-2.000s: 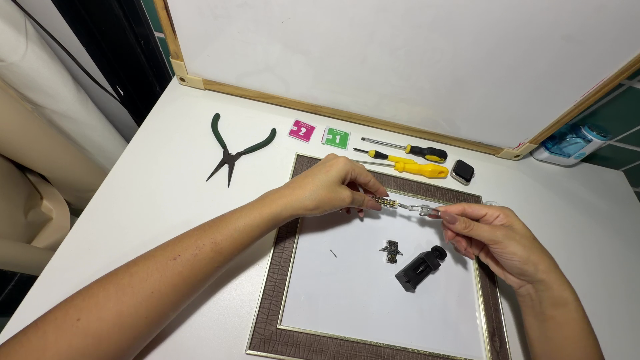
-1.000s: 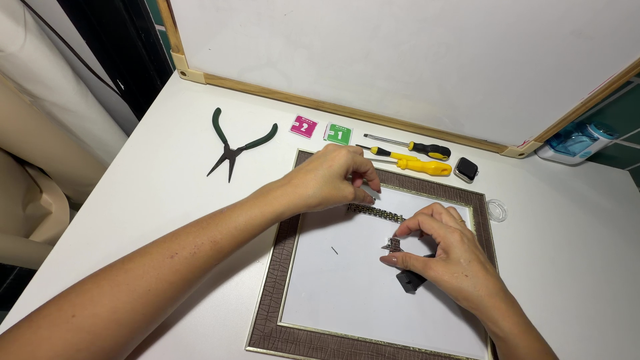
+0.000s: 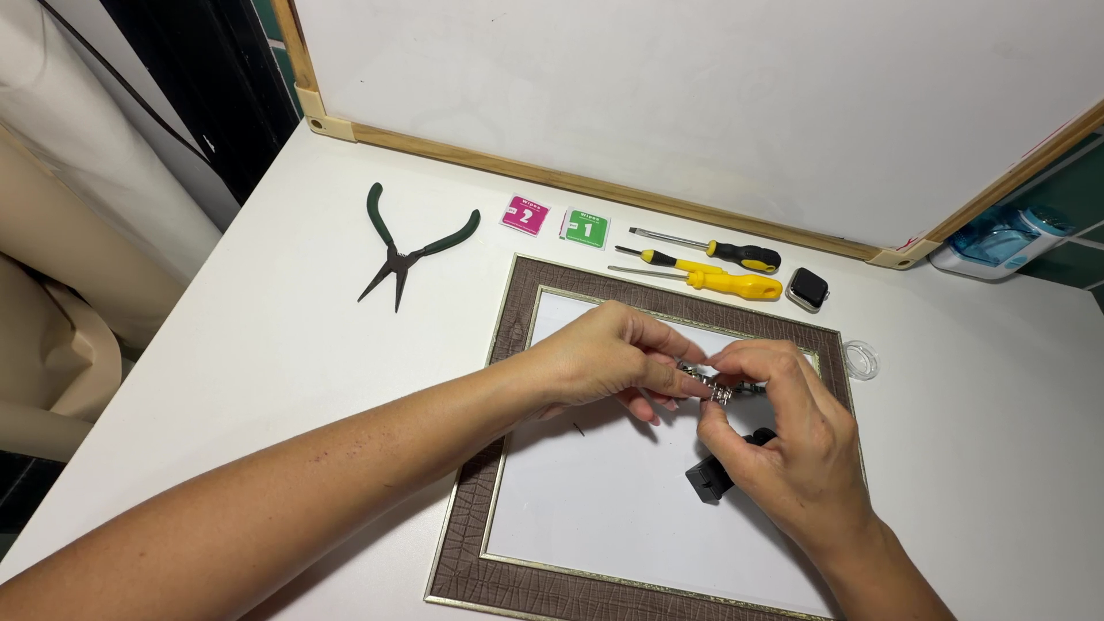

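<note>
My left hand point(image 3: 617, 358) and my right hand point(image 3: 789, 431) meet above the upper part of a brown-bordered frame point(image 3: 474, 509). Between their fingertips they hold a metal link watch band point(image 3: 714, 390), which the fingers partly cover. Under my right hand a black plastic watch-link tool point(image 3: 709, 479) lies on the white inner surface, half hidden. A thin dark pin point(image 3: 579, 429) lies on that surface, just below my left hand. Part of a dark metal piece shows behind my right fingers; what it is I cannot tell.
Green-handled needle-nose pliers point(image 3: 399, 259) lie spread at the left. Wipe packets, pink point(image 3: 525, 216) and green point(image 3: 586, 228), several screwdrivers point(image 3: 733, 285) and a watch case point(image 3: 808, 289) line the back, before a whiteboard point(image 3: 655, 95). A clear plastic ring point(image 3: 862, 360) sits right of the frame.
The band, earlier stretched out from my left hand, is now between both hands. The clear piece from my right hand lies right of the frame. The small metal piece is no longer seen lying beside the black tool.
</note>
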